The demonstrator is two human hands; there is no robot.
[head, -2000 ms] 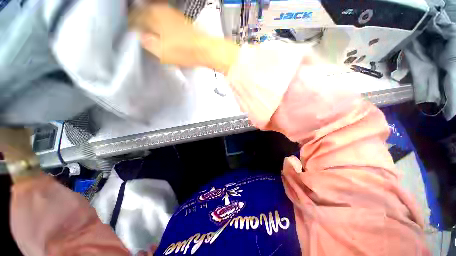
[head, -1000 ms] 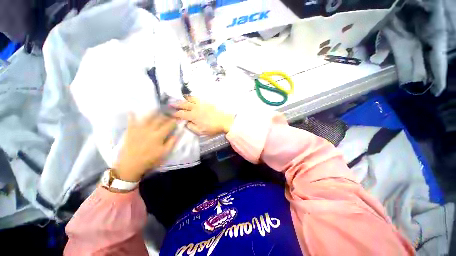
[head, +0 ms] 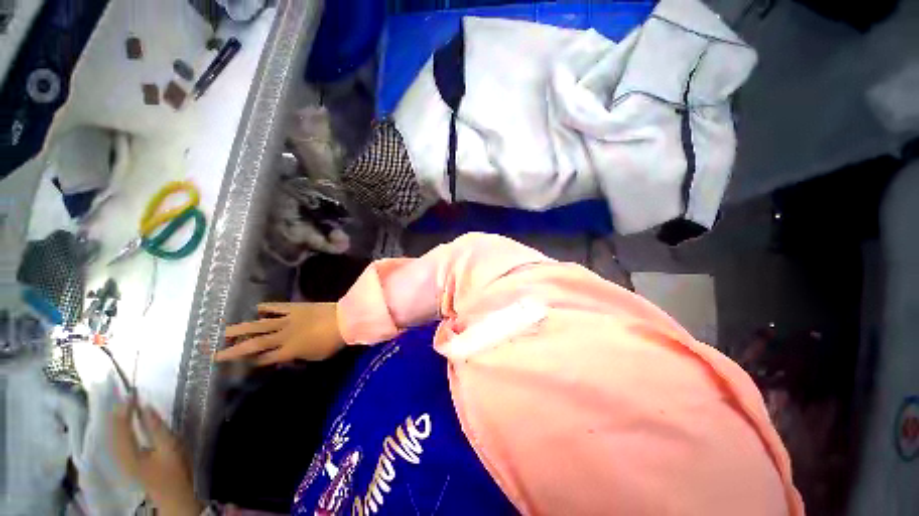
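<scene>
My right hand (head: 287, 333) is empty, fingers apart, at the front edge of the white machine table (head: 217, 191). My left hand (head: 156, 459) is blurred at lower left, by pale cloth (head: 96, 443) and a thin dark strip; whether it grips them is unclear. Houndstooth cloth (head: 50, 267) lies beside the presser foot area (head: 99, 312). Scissors (head: 173, 230) with yellow and green handles lie on the table.
A pale garment (head: 544, 121) with black bands and a houndstooth part (head: 385, 173) lies over a blue crate (head: 403, 50) on the floor. A small dark tool (head: 217, 69) lies at the table's far end. Crumpled scraps (head: 312, 217) hang below the table edge.
The view has turned right, showing more of the crate. My right hand has left the cloth and moved to the table edge. My left hand is now lower left, near the cloth.
</scene>
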